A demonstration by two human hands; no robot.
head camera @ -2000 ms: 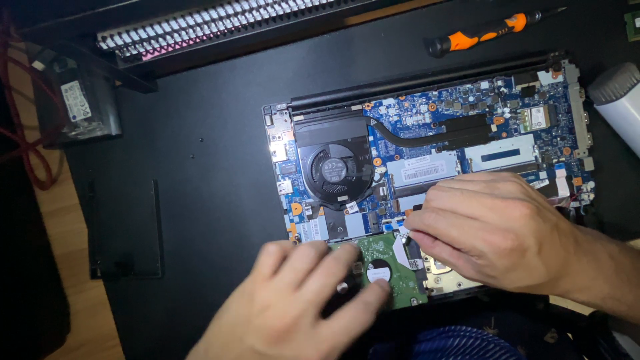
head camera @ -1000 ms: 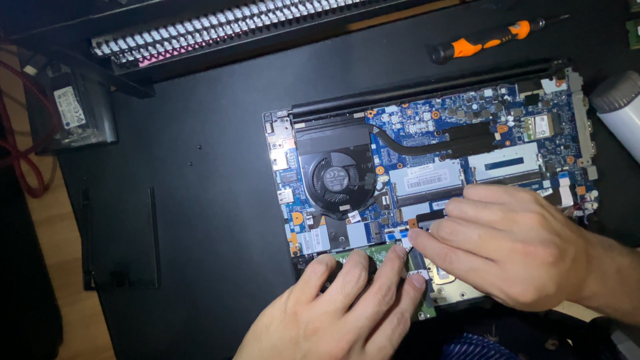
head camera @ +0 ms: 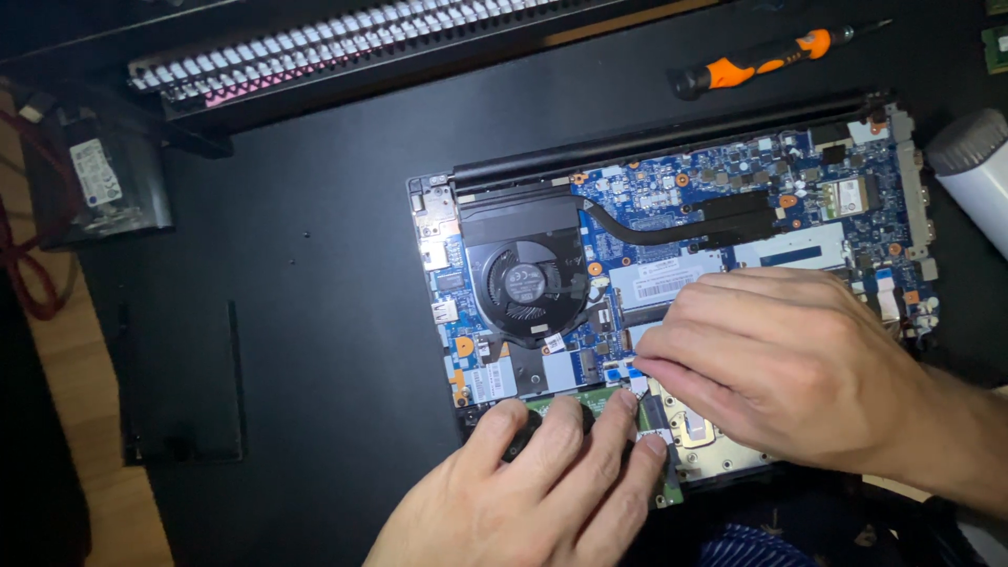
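Observation:
An opened laptop with its blue motherboard (head camera: 646, 189) showing lies on the black table. Across the green circuit board of a hard drive (head camera: 669, 492), at the laptop's near edge, my left hand (head camera: 551, 480) spreads its fingers; the drive is partly covered. The fingertips of my right hand (head camera: 756, 362) are pinched at a small flat ribbon cable (head camera: 636, 379) with a blue tab, beside the drive's top edge; what they grip is hidden. Left of my right hand is the round cooling fan (head camera: 524, 283). A labelled memory module (head camera: 665, 282) sits just above the right fingers.
An orange and black screwdriver (head camera: 760, 63) lies behind the laptop. A white cylindrical object (head camera: 976, 181) stands at the right. A dark flat panel (head camera: 181, 386) rests at the left, below a labelled black device (head camera: 98, 173). Two tiny dark screws (head camera: 306, 235) lie on the table.
My left hand has shifted right over the drive since the earliest frame, with its fingers now nearer the ribbon cable. My right hand stays at nearly the same spot.

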